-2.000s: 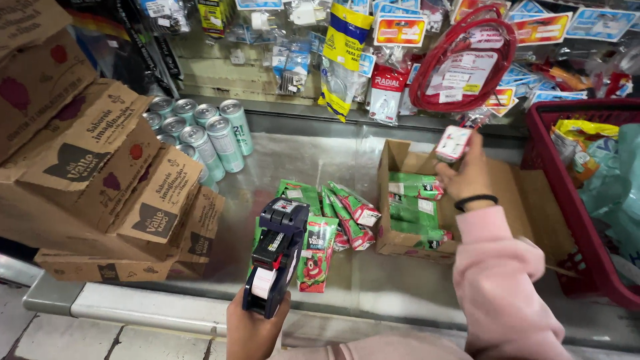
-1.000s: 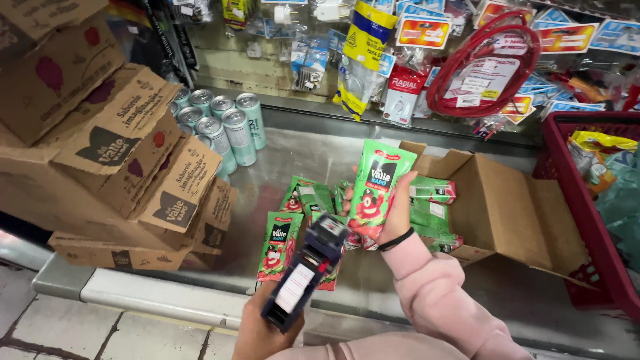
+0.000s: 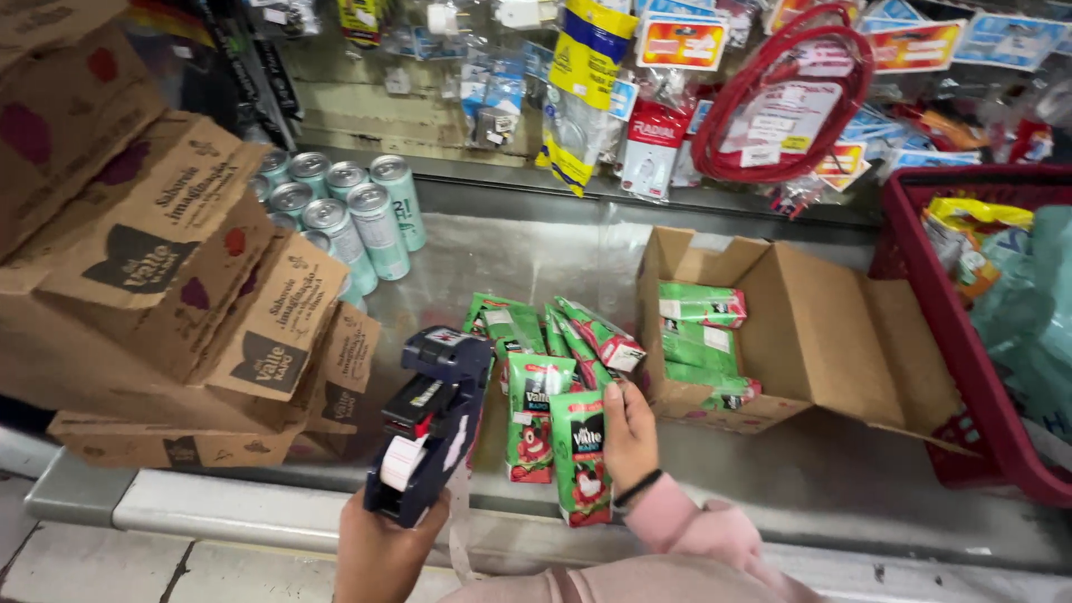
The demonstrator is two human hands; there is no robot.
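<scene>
My left hand (image 3: 389, 536) grips the handle of a dark blue price labeling gun (image 3: 431, 423), a white label roll showing in it and a strip of backing paper hanging beneath. My right hand (image 3: 630, 435) holds a green and red juice carton (image 3: 581, 456) by its right side, low over the counter. Just left of that carton lies another juice carton (image 3: 529, 419), and more lie in a loose pile (image 3: 586, 335) behind. To the right, an open cardboard box (image 3: 729, 414) contains several of the same cartons (image 3: 699, 347).
Cardboard boxes (image 3: 159, 251) are stacked at the left, beside a group of pale green cans (image 3: 381, 226). A dark red basket (image 3: 963, 368) with bagged goods stands at the right. Packaged hardware and a coiled red hose (image 3: 783, 92) hang behind the metal counter (image 3: 519, 243).
My right hand was at the open box, then held a carton raised beside the labeling gun. Now it holds a carton lower, at the front of the pile. The labeling gun has tilted upright.
</scene>
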